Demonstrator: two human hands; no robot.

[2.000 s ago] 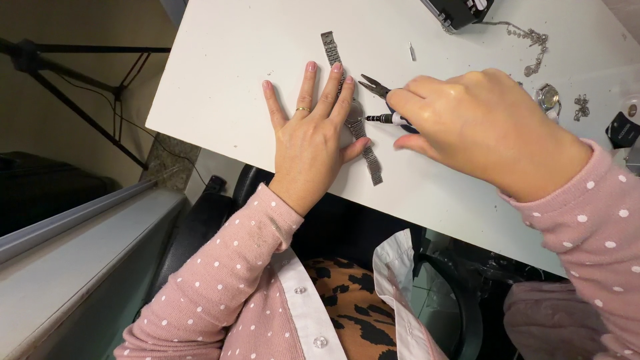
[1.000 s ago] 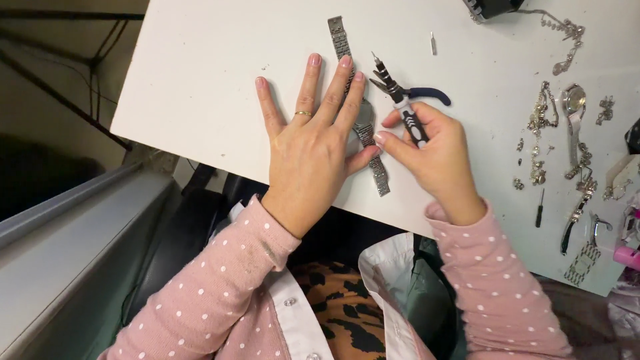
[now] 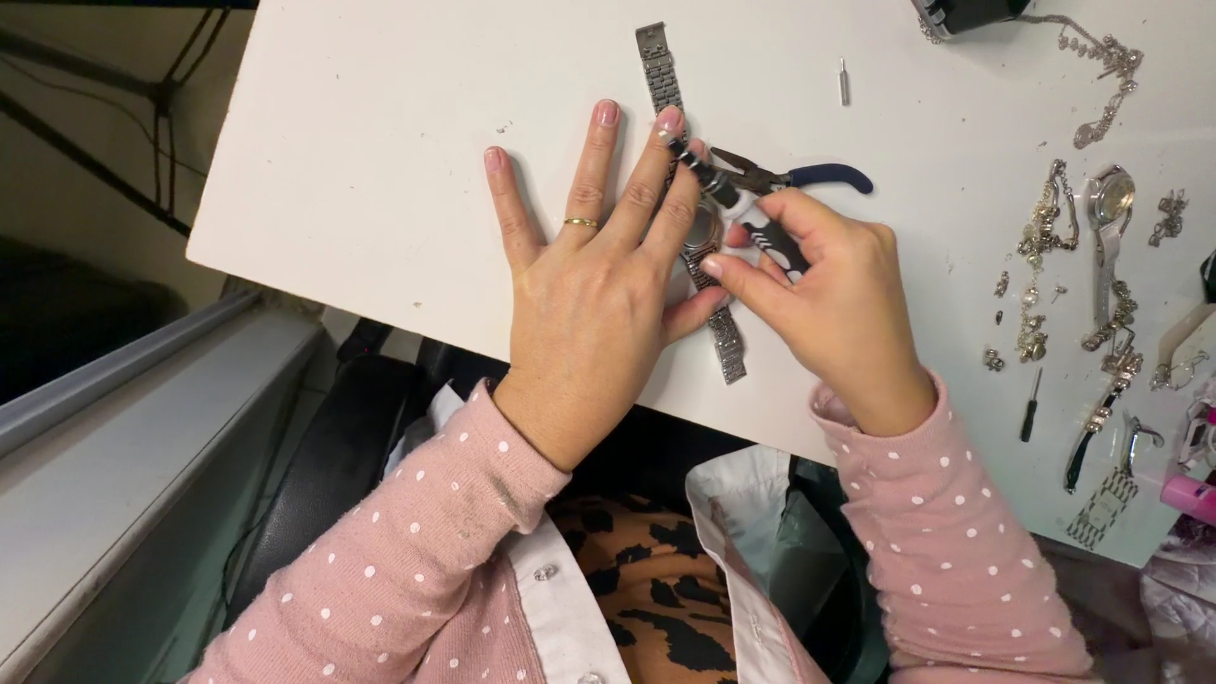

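My left hand (image 3: 598,256) lies spread on the white table, its fingers and thumb over part of a metal-link wristwatch (image 3: 728,344). The watch lies back up, the case partly hidden, and its bracelet stretches out beyond my fingers at both ends. In my right hand (image 3: 826,285) is a black and white screwdriver (image 3: 774,245), its shaft end pointing up and left over my left fingertips; the tip is blurred. Beneath and beside it, pliers with dark blue handles (image 3: 834,176) rest on the table, jaws toward the watch.
A small metal bit (image 3: 843,84) lies beyond the pliers. On the right are chains and beaded jewellery (image 3: 1034,285), another wristwatch (image 3: 1110,204), a small screwdriver (image 3: 1031,407) and a pink object (image 3: 1189,498). A black box (image 3: 974,11) stands at the top. The white table's edge (image 3: 380,318) runs before me.
Two seconds ago the screwdriver pointed left at the watch, low over it. It is now tilted up and left above my left fingers. My left hand stays on the watch.
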